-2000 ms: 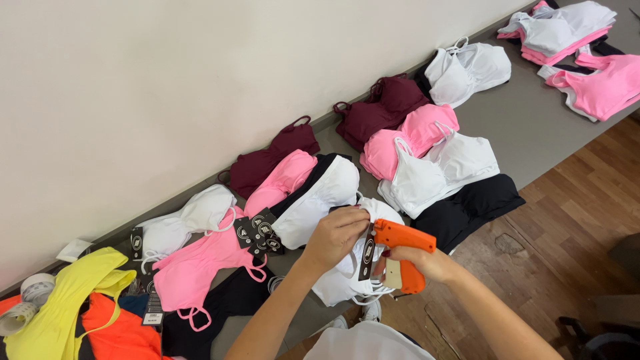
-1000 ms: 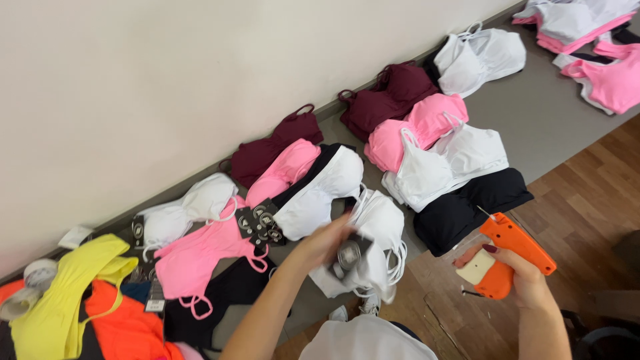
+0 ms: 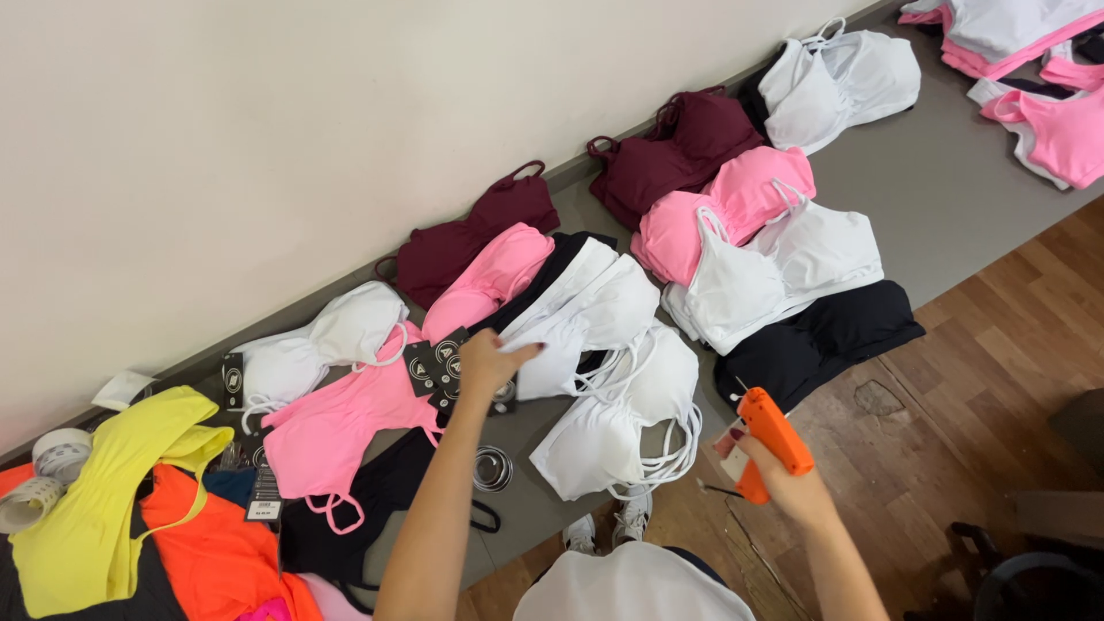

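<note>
My right hand (image 3: 780, 474) grips an orange tagging gun (image 3: 770, 444), its needle pointing up and left, beyond the table edge. My left hand (image 3: 493, 366) is over a pile of black hang tags (image 3: 444, 371) beside the white bikini tops (image 3: 582, 319); its thumb is apart, and whether its hidden fingers hold a tag cannot be told. Another white top with thin straps (image 3: 621, 414) lies at the table's front edge, nearest me. A pink top (image 3: 362, 423) lies left of the tags, with a white top (image 3: 323, 341) above it.
Maroon tops (image 3: 677, 147) lie along the wall. Pink (image 3: 724, 207), white (image 3: 785, 267) and black tops (image 3: 819, 341) are stacked at right. At left are a yellow top (image 3: 112, 492), orange fabric (image 3: 216, 543) and label rolls (image 3: 62, 455). A coiled band (image 3: 492, 468) lies near my left forearm.
My left hand has moved left from the white top to the pile of tags. The tagging gun, at the white top two seconds ago, is now off to the right, past the table edge.
</note>
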